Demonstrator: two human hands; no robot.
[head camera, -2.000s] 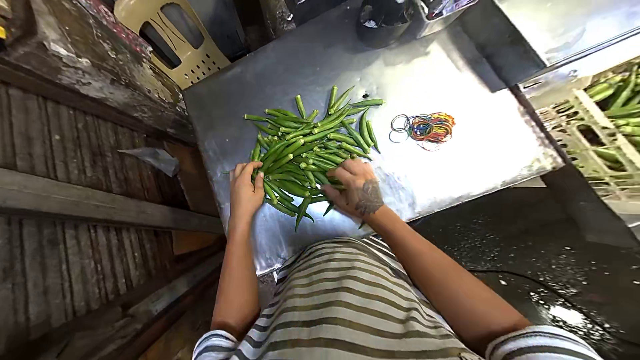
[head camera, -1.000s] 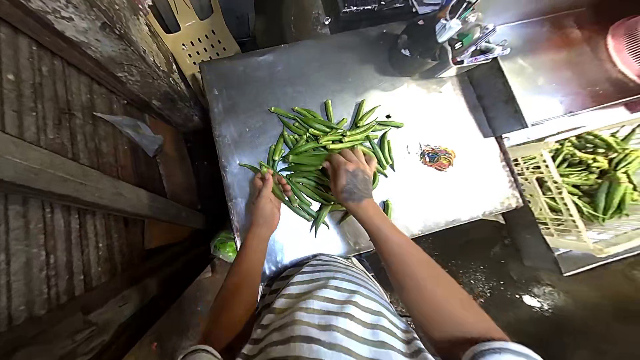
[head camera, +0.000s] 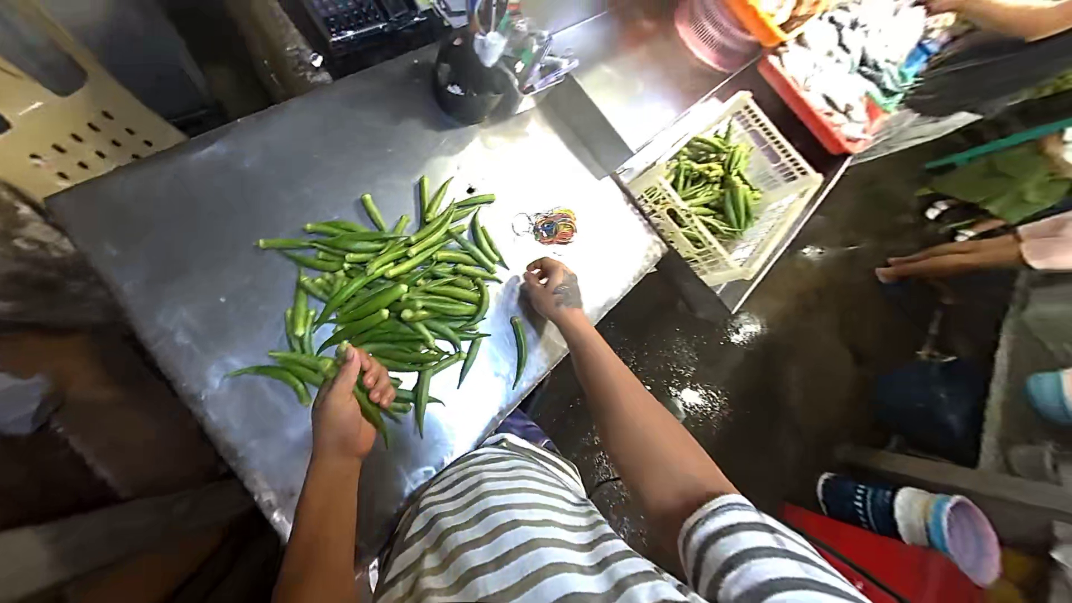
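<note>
A loose pile of green okra pods (head camera: 394, 285) lies on the metal tabletop (head camera: 201, 218). At the pile's near left edge my left hand (head camera: 350, 402) is closed around a few okra pods. My right hand (head camera: 548, 289) is right of the pile, just below a bundle of coloured rubber bands (head camera: 554, 227); its fingers are curled, and whether they hold anything is hidden. One single okra pod (head camera: 519, 352) lies apart, below my right hand near the table's edge.
A black container (head camera: 469, 84) with tools stands at the table's far edge. To the right are a cream plastic crate (head camera: 754, 243) of green pods and a red basket (head camera: 816, 109). A beige plastic chair (head camera: 84, 126) is far left. Another person's hand (head camera: 955, 255) shows at right.
My right hand has moved from the pile rightward to beside the rubber bands. My left hand remains at the pile's left side. The view has swung to the right.
</note>
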